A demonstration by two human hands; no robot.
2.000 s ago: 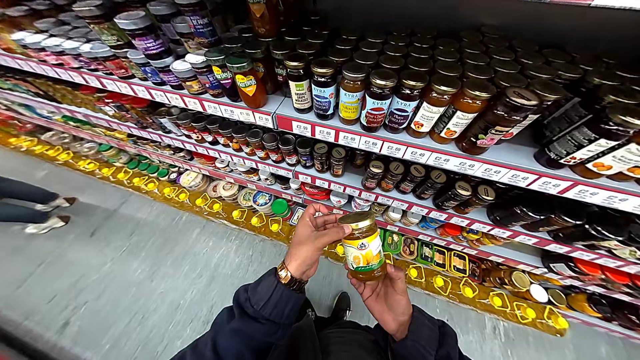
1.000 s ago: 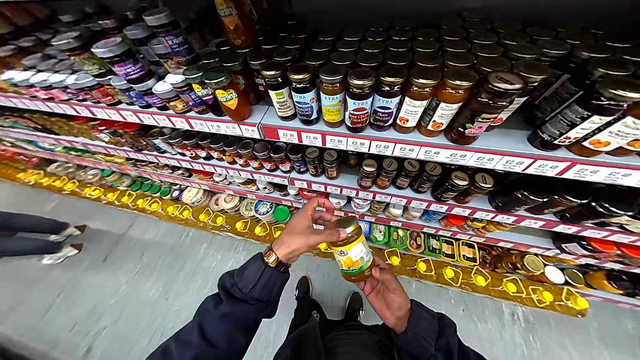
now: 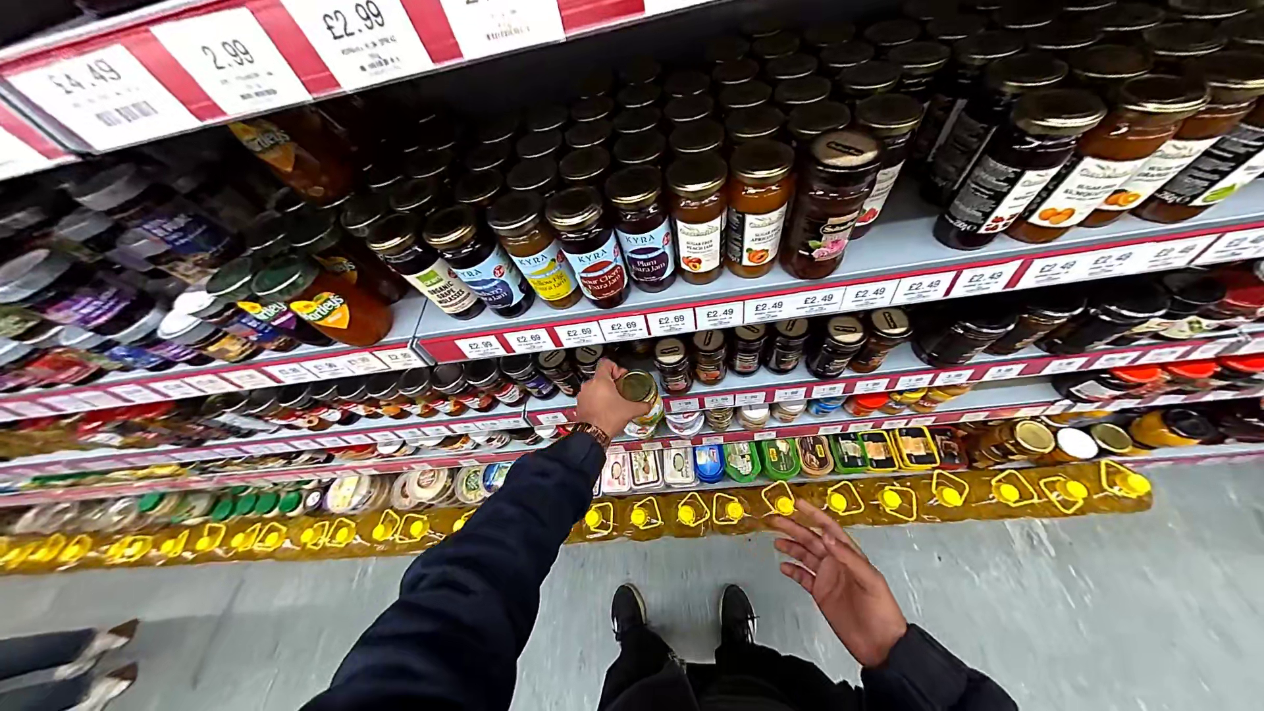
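Note:
My left hand [image 3: 607, 400] grips a glass jar [image 3: 642, 400] with a metal lid and a light label, out at the front of a lower shelf. Small dark-lidded jars [image 3: 673, 365] stand just right of it. My right hand [image 3: 839, 583] is held in the air over the floor with its fingers apart and nothing in it. On the shelf above are rows of jam jars [image 3: 597, 247] with coloured labels. Below the held jar are plastic tubs [image 3: 741, 461]. Whether the held jar rests on the shelf cannot be told.
Large bottles of yellow oil with yellow caps [image 3: 731, 509] line the floor before the shelves. A shelf edge with price tags [image 3: 237, 69] juts in at the upper left. Another person's legs [image 3: 69, 657] are at the lower left. Larger jars [image 3: 1022, 168] stand at the upper right.
My left hand has carried the jar away from my body to the lower shelf. My right hand has let go of the jar and is apart from it. The view has shifted.

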